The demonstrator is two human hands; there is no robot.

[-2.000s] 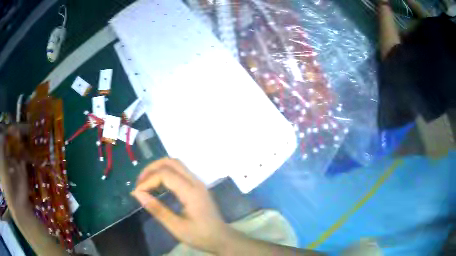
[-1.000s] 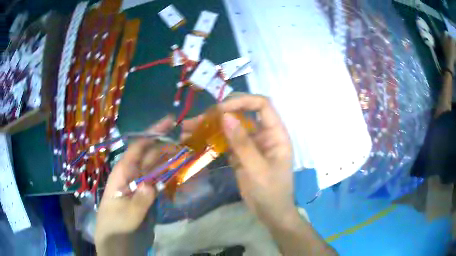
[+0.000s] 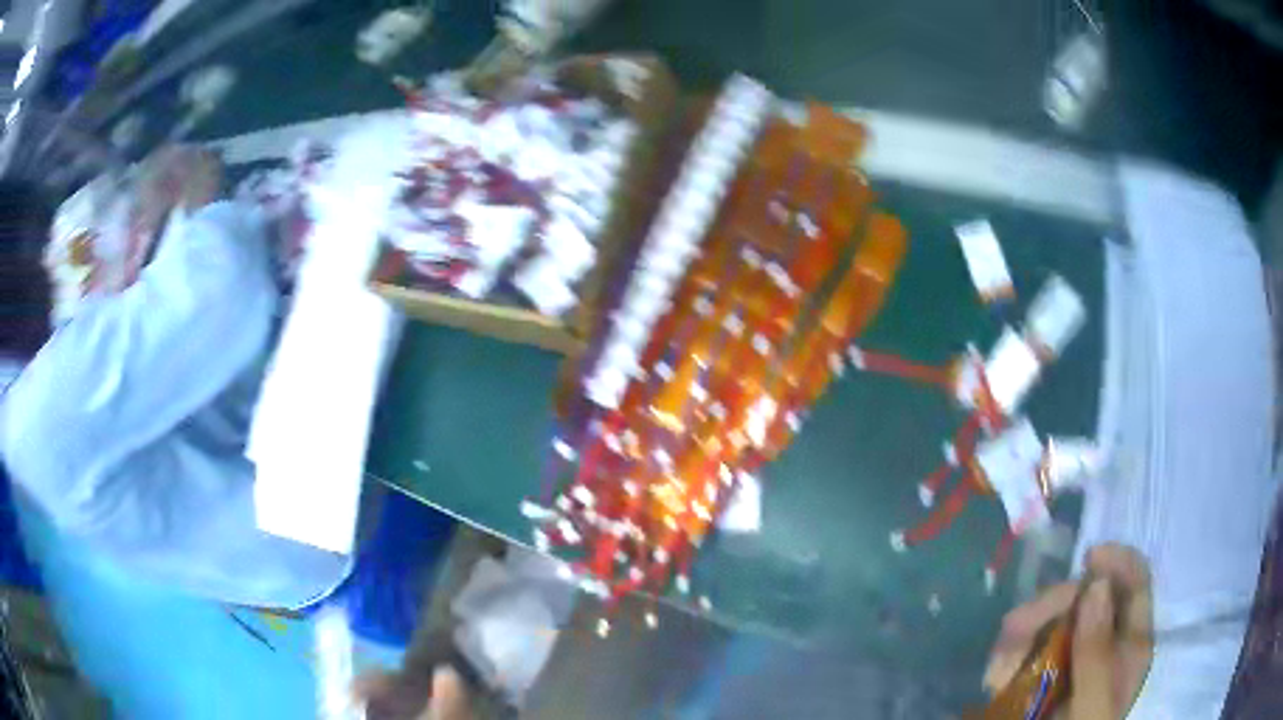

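Observation:
My right hand [image 3: 1105,640] is at the bottom right, partly cut off, closed around glossy orange film pieces [image 3: 1048,668] with a blue wire. More fingers show on their left side; blur hides which hand they belong to, so my left hand is not clearly made out. Several white padded parts [image 3: 1010,369] with red leads lie loosely on the dark green mat. A long orange bundle of film parts [image 3: 753,317] with red and blue wires and white connectors lies in the middle, beside a patterned white strip [image 3: 683,232].
A brown-edged box [image 3: 486,314] of white-padded parts stands left of the bundle. White sheets [image 3: 1196,394] are at the right edge. Another person's light blue sleeve [image 3: 169,366] is at the left, by a long white sheet [image 3: 317,422]. Blurred skin-coloured shapes show at the bottom left.
The view has swung left, so the bundle and box appear farther right. The orange pieces in hand are now at the bottom right, partly out of view.

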